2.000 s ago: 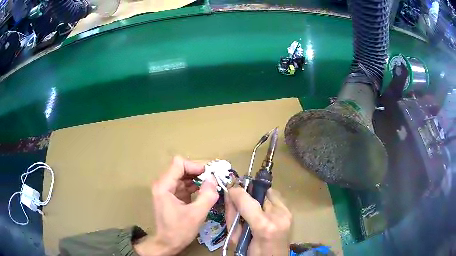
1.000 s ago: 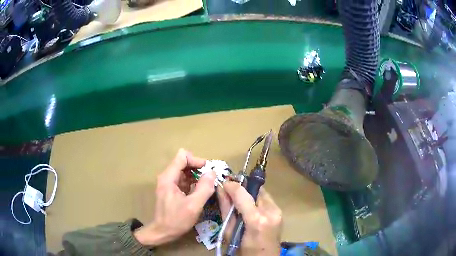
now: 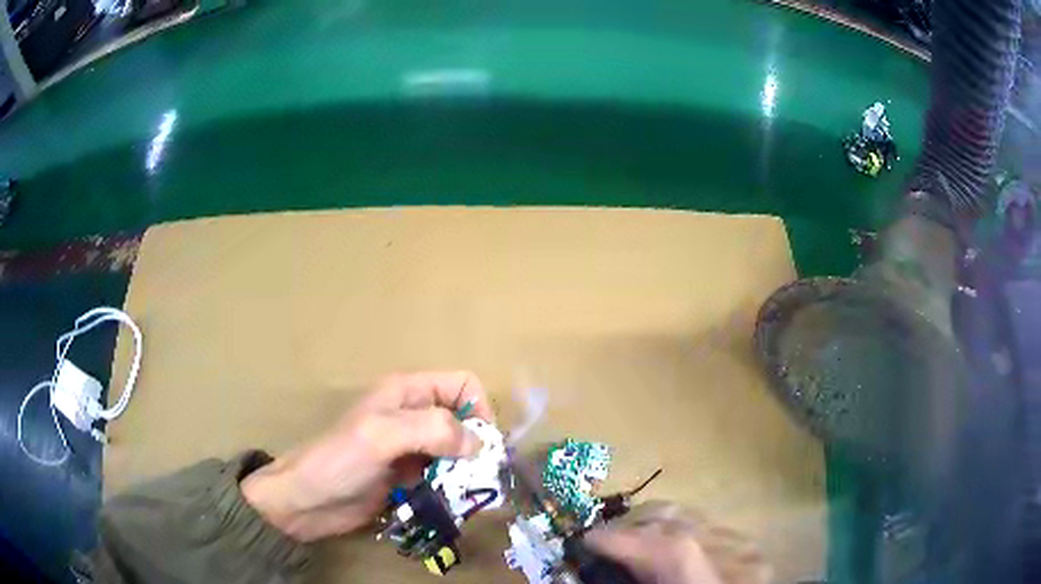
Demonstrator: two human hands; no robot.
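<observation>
My left hand (image 3: 365, 445) grips a white plastic housing (image 3: 474, 470) near the front middle. A small circuit board with black and yellow parts (image 3: 432, 527) hangs beside the housing by short wires. My right hand (image 3: 674, 550) is blurred and partly cut off by the bottom edge. It is around the dark handle of a soldering iron (image 3: 599, 561), whose blurred front end points up-left towards the housing; the tip is not clear. A second assembly, a green board (image 3: 577, 473) with a white part (image 3: 532, 550), lies between the hands.
The work is over a tan cardboard sheet (image 3: 457, 297). A white adapter with looped cable (image 3: 78, 394) lies left of it. The green conveyor belt (image 3: 514, 137) runs behind, with an assembly (image 3: 871, 143) at right. The fume hood (image 3: 856, 354) and ribbed hose (image 3: 970, 103) stand right.
The view has shifted. My right hand with the iron has moved down and right, away from my left fingers. The second assembly's green board now shows. The belt assembly appears farther right.
</observation>
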